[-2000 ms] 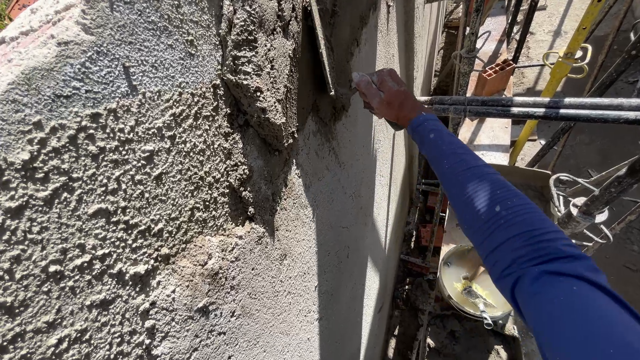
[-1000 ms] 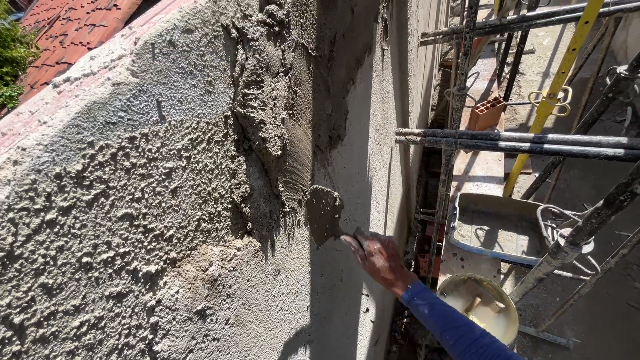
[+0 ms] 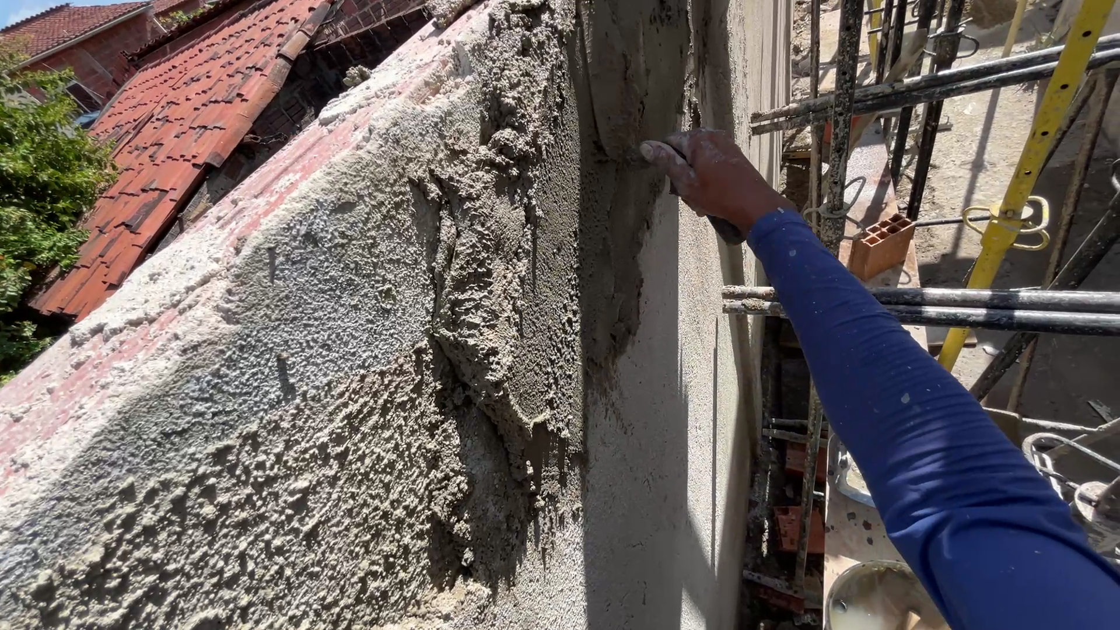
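Note:
My right hand (image 3: 709, 175), in a blue sleeve, is closed around the handle of a mason's trowel (image 3: 728, 231) at the upper middle of the head view. The handle's butt sticks out below the palm. The trowel's blade is hard to make out against the dark, wet mortar (image 3: 621, 262) on the wall's narrow face. Left of it, rough mortar (image 3: 490, 289) is built up thick along the wall's corner, beside coarse render (image 3: 289, 490). My left hand is out of the picture.
Metal scaffold poles (image 3: 989, 315) stick out right of the wall, near a perforated yellow metal prop (image 3: 1028, 166). A hollow clay brick (image 3: 882, 245) rests on a plank. A bucket (image 3: 879, 599) stands below my arm. Red roof tiles (image 3: 188, 131) slope at the upper left.
My right hand has moved up the wall with the trowel since a second ago, when the blade showed lower down. The view has shifted, with more roof showing.

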